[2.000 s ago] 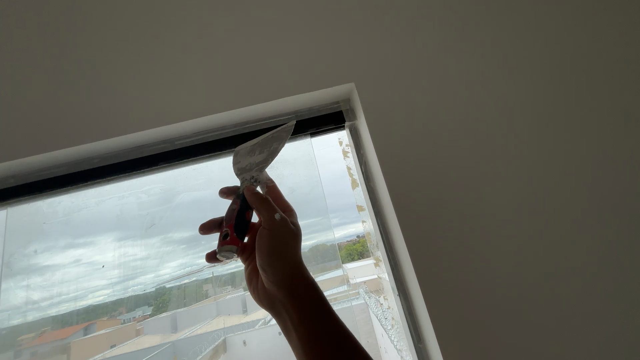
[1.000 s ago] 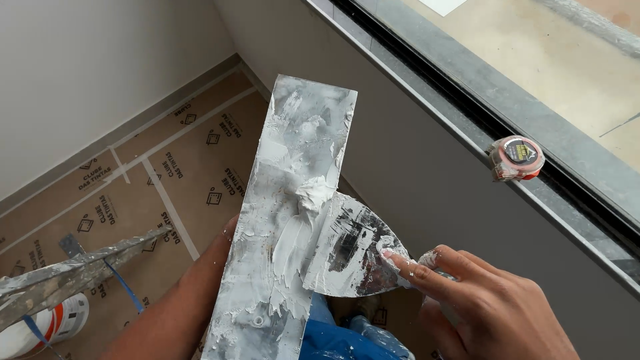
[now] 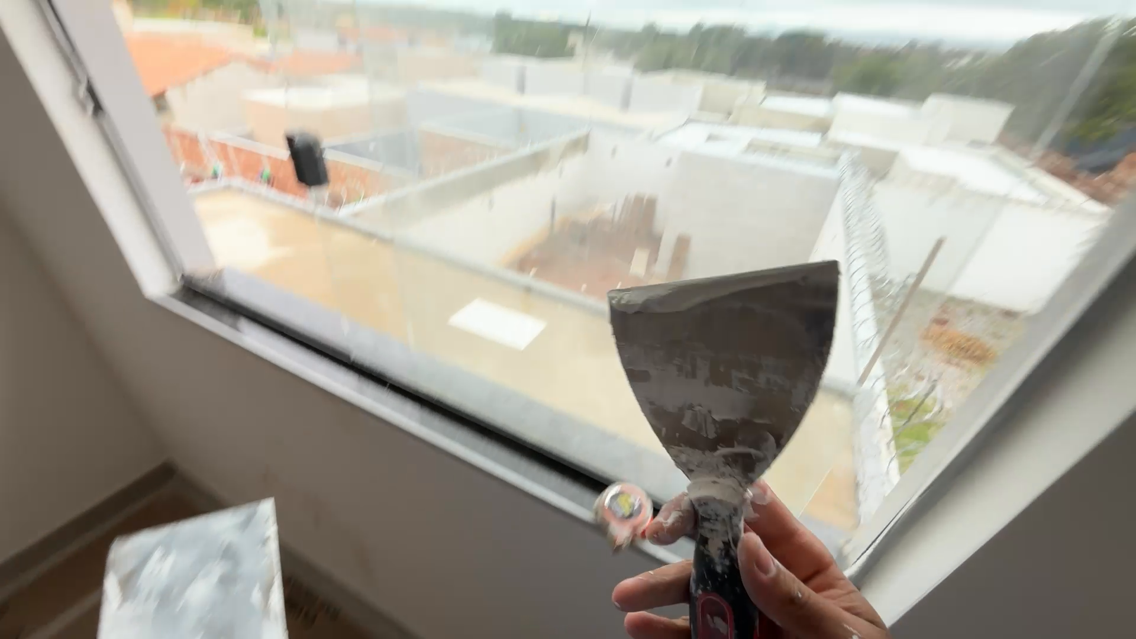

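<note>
My right hand point(image 3: 790, 577) grips the black and red handle of a putty knife point(image 3: 728, 373), its wide metal blade pointing up in front of the window. A band of grey-white filler lies along the blade's top edge, and dried smears cover the metal and the neck. At the lower left, the upper end of a long flat plate smeared with white filler point(image 3: 195, 572) rises into view. My left hand is out of the frame, so its hold on that plate cannot be seen.
A tape measure point(image 3: 624, 508) sits on the window sill point(image 3: 399, 399), left of my right hand. The window glass point(image 3: 426, 213) has a black object point(image 3: 307, 159) on it. A white window frame point(image 3: 1003, 417) slopes up at right. Covered floor point(image 3: 53, 586) shows at lower left.
The putty knife, which was against the filler-covered plate a second ago, is now apart from it and raised blade-up by my right hand. The view has swung up to the window.
</note>
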